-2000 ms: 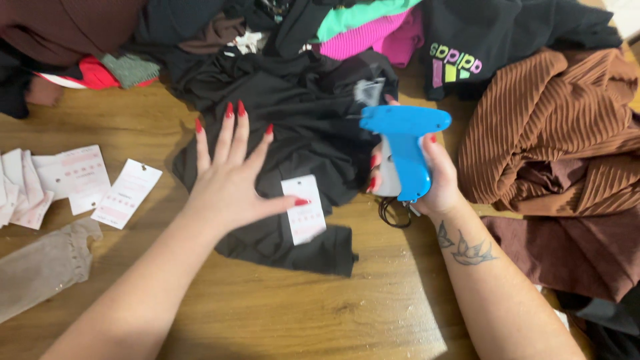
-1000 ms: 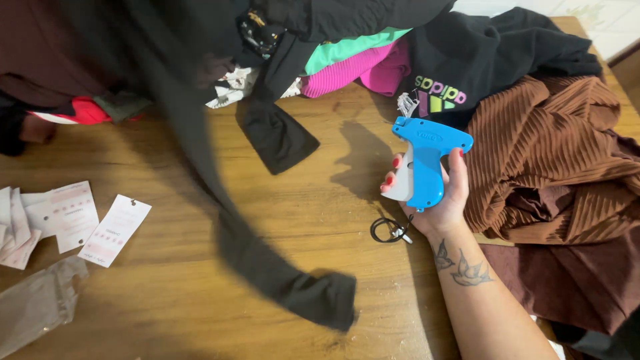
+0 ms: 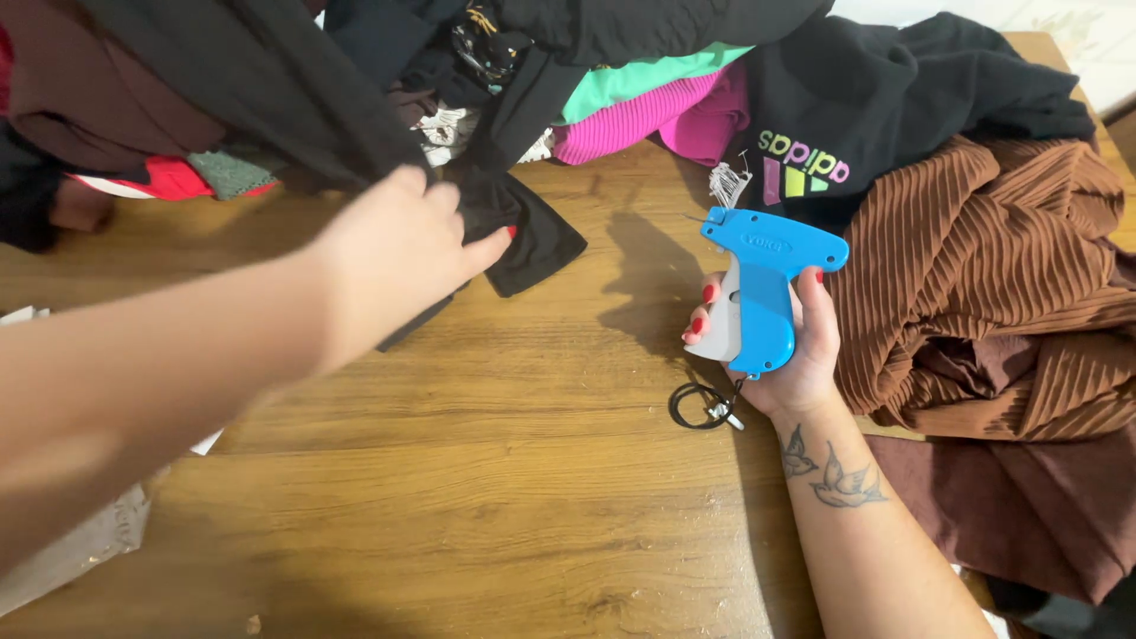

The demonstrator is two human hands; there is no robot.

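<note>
In my right hand (image 3: 799, 328) is a blue tagging gun (image 3: 768, 284) with a grey trigger, held upright above the wooden table. White plastic fasteners (image 3: 729, 185) stick up from its top, and a black cord loop (image 3: 701, 406) hangs at its base. My left hand (image 3: 399, 257) is slightly blurred and lies over black fabric (image 3: 532, 235) at the table's far side. Most of its fingers are hidden behind the back of the hand, so its hold on the fabric cannot be made out; the red-nailed thumb points right.
A heap of clothes, with magenta ribbed (image 3: 639, 115) and green (image 3: 657, 78) pieces, lines the back. A black Adidas garment (image 3: 887, 98) and a brown pleated garment (image 3: 967, 275) lie at right. A clear plastic bag (image 3: 89, 541) is at lower left on the wooden table (image 3: 497, 497).
The black garment with a white tag, earlier spread under my left hand, has been lifted from the middle toward the back left. My right hand has kept hold of the tagging gun.
</note>
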